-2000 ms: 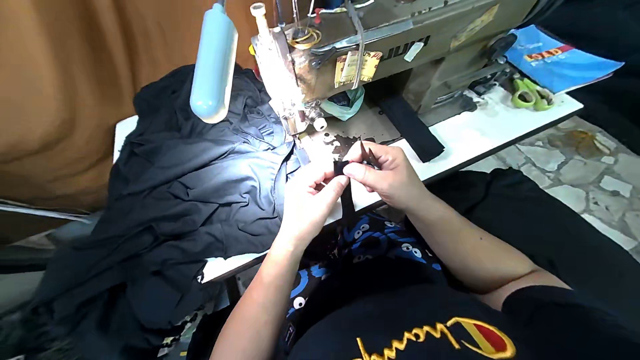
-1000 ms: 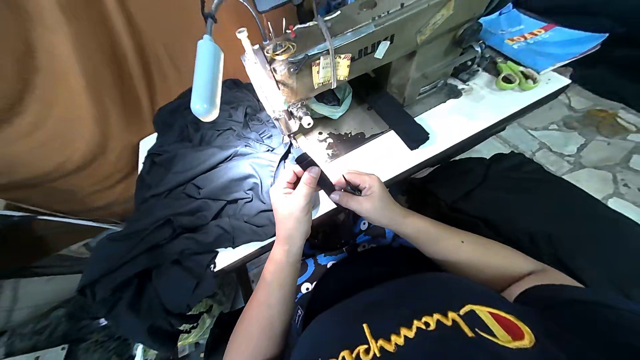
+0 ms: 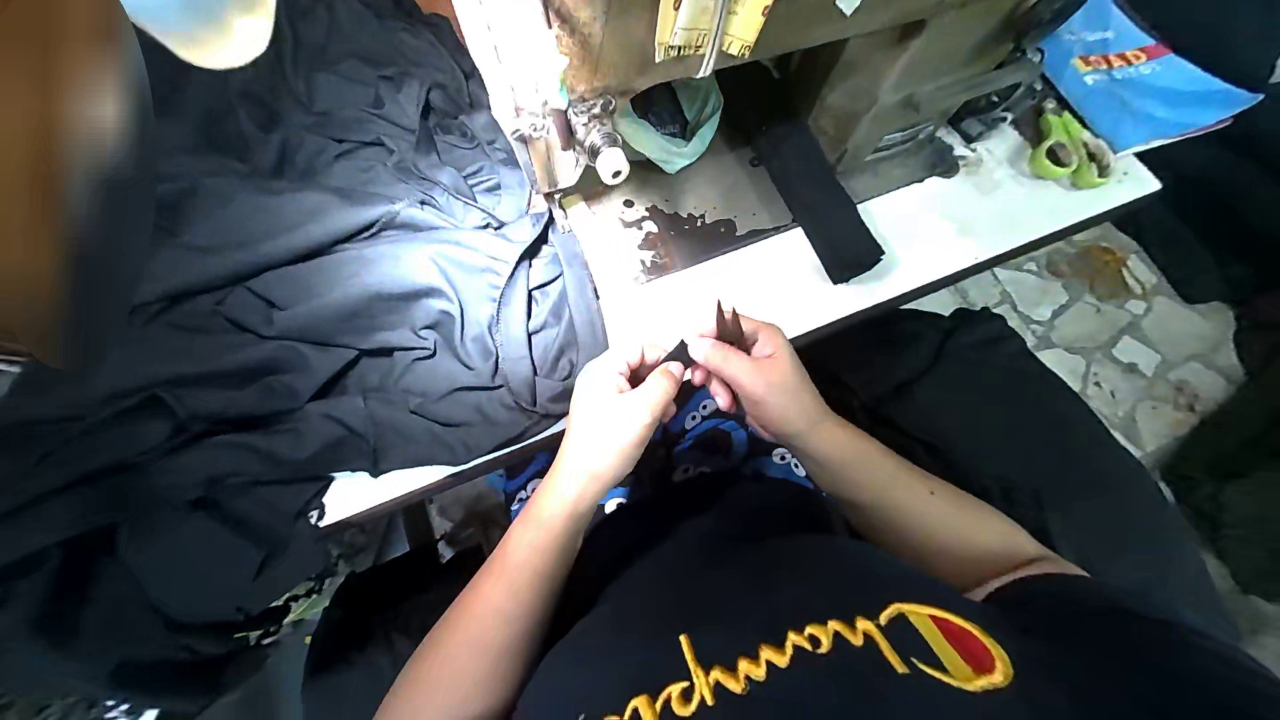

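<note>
My left hand (image 3: 625, 405) and my right hand (image 3: 755, 375) meet at the table's front edge, pinching a small piece of black fabric (image 3: 679, 354) between them. In my right hand there is also a pair of thread snips (image 3: 730, 326), its two pointed blades up and apart. A large dark garment (image 3: 400, 280) lies bunched at the left, its banded edge close to the needle area of an industrial sewing machine (image 3: 560, 130). A folded black fabric strip (image 3: 825, 210) lies on the machine bed and over the white table.
Green-handled scissors (image 3: 1070, 150) and a blue printed packet (image 3: 1140, 75) are at the table's right end. A pale green bag (image 3: 675, 125) sits under the machine arm. The white tabletop (image 3: 930, 240) ends over a stone-patterned floor (image 3: 1150, 330). A pale lamp (image 3: 215, 25) hangs upper left.
A second ago a longer black strip stretched between my hands; now only a small dark piece shows at the fingertips. The snips' blades now point upward. The view has moved closer to the table.
</note>
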